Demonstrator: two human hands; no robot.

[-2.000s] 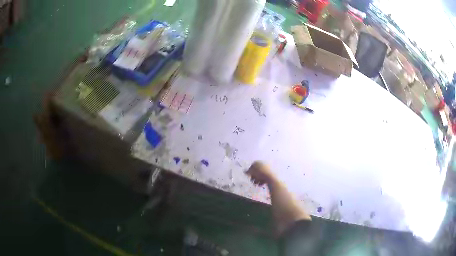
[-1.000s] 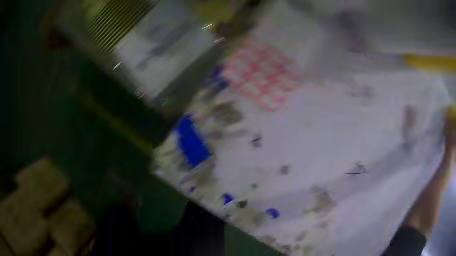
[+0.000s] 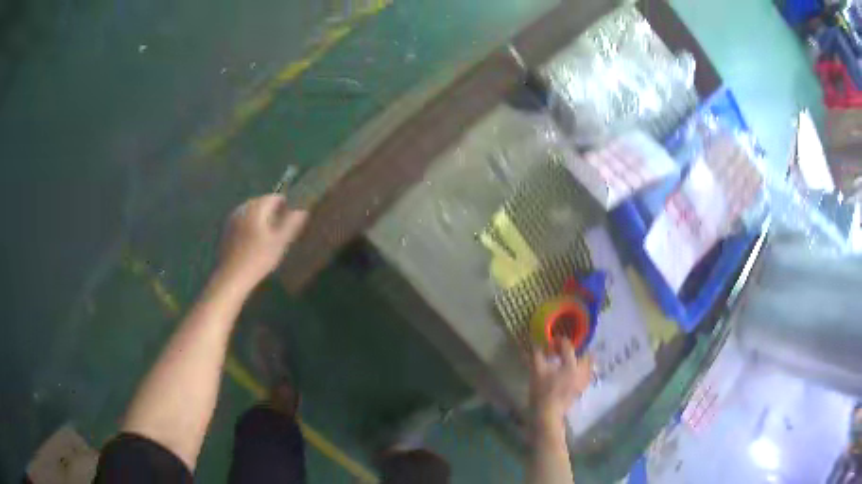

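A small tape dispenser [image 3: 593,301], blue and red with a yellow roll and an orange-red core, is over the side table's near part. My right hand [image 3: 560,380] is at its near side, with fingertips hooked into the core. Whether the dispenser touches the surface is unclear. My left hand [image 3: 255,241] is raised over the green floor, left of the side table, with its fingers curled. A thin pale object [image 3: 285,177] sticks up from it; blur hides what it is.
The side table [image 3: 425,222] holds a yellow piece [image 3: 510,250], a dark mesh, papers and clear plastic film [image 3: 619,76]. A blue tray [image 3: 688,307] with printed sheets stands at its right. The white table [image 3: 756,416] and translucent rolls [image 3: 803,307] are at lower right. My legs show below.
The view has swung left to the side table. My left hand has come into view. My right hand, empty-looking on the white table two seconds ago, now has the tape dispenser, which stood there.
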